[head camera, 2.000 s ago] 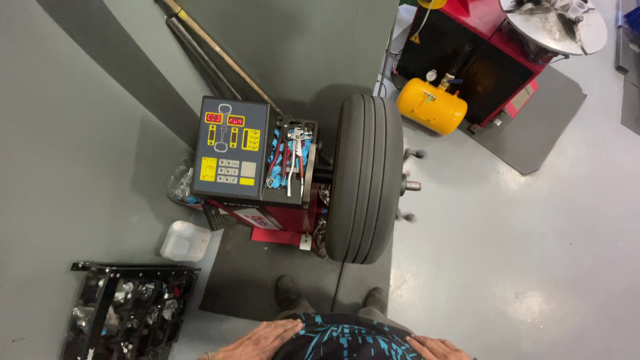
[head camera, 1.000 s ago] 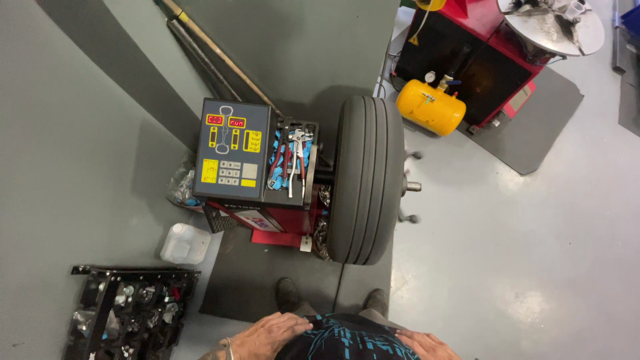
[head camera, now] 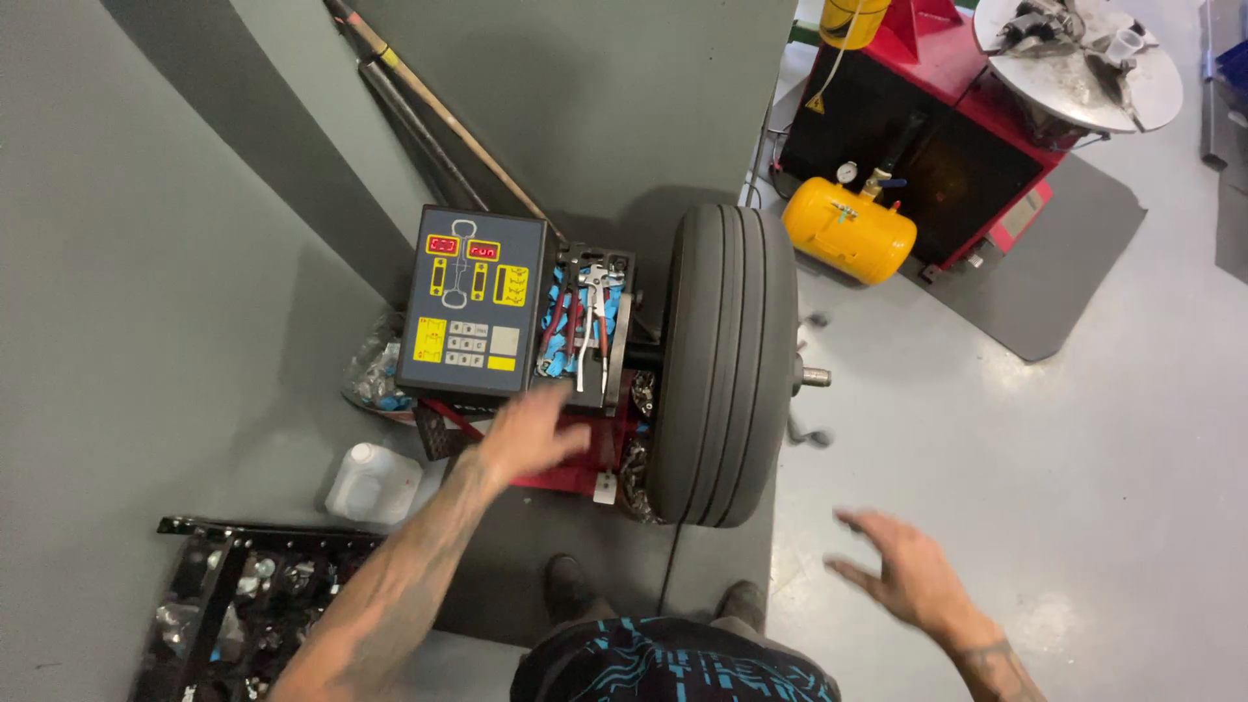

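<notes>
A wheel with a grooved tire (head camera: 731, 366) is mounted on the shaft of a wheel balancer, whose control panel (head camera: 475, 297) shows lit red displays. Beside the panel, a tray holds wheel-weight pliers (head camera: 592, 317) and small blue pieces. My left hand (head camera: 536, 434), fingers apart and holding nothing, is just below the panel and the tray, in front of the red balancer body. To the right of the tire's lower part, my right hand (head camera: 902, 570) hangs over the floor with its fingers spread and nothing in it. The shaft's threaded end (head camera: 817, 376) sticks out on the wheel's right side.
A white plastic container (head camera: 373, 485) and a black rack of small parts (head camera: 263, 585) are at lower left. Long poles (head camera: 458, 127) lean behind the balancer. At upper right are a yellow air tank (head camera: 850, 230) and a red tire changer with a round metal turntable (head camera: 1077, 58).
Both hands have left their place at my waist. The left has moved up toward the balancer, and the right has moved out to the right of the tire. The wheel stays in place.
</notes>
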